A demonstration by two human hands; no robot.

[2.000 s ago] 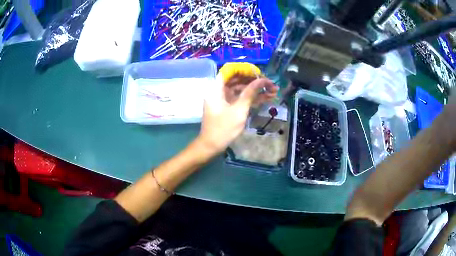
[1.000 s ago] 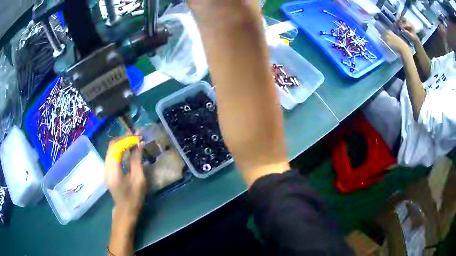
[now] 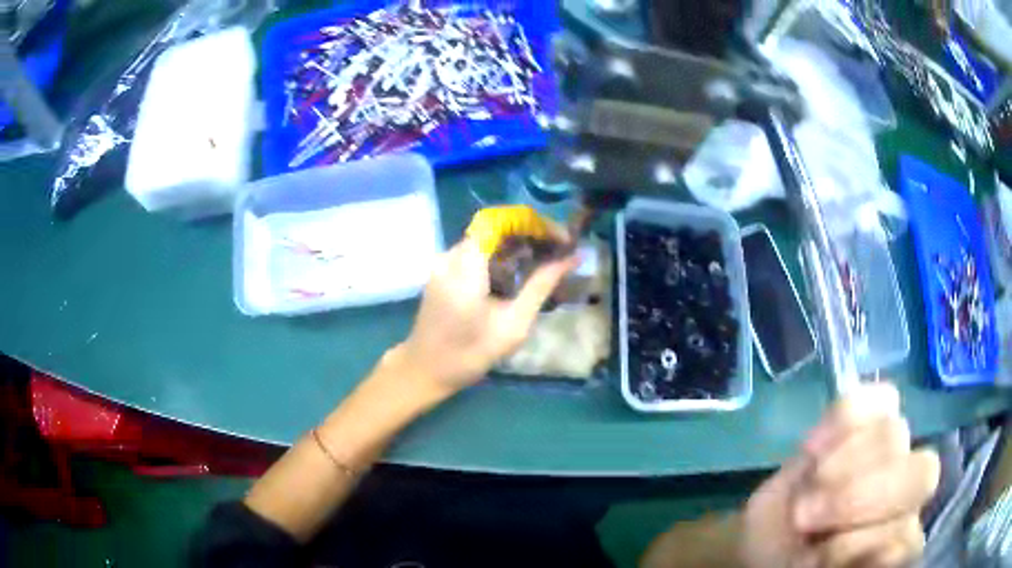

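Note:
The arbor press head [image 3: 644, 117] stands over the pale base plate [image 3: 564, 338], with its ram pointing down. My left hand [image 3: 472, 305] is at the fixture under the ram, thumb and fingers curled together beside a bright yellow curved item [image 3: 513, 225]. What its fingertips pinch is too blurred to tell. My right hand [image 3: 849, 488] is closed around the lower end of the press lever [image 3: 816, 250], which slants down toward me at the right. The lever's knob is hidden in the hand.
A clear box of black rings [image 3: 682, 316] is right of the press, beside a dark flat rectangle [image 3: 779, 302]. A shallow clear box [image 3: 338, 239] is at left. A blue tray of pins [image 3: 411, 83] and white boxes [image 3: 198, 122] are behind. Another blue tray [image 3: 952, 277] is far right.
The view has swung back left. The lever is now pulled down in view with my right hand on it; before, my right forearm reached up out of the picture. My left hand stays at the fixture.

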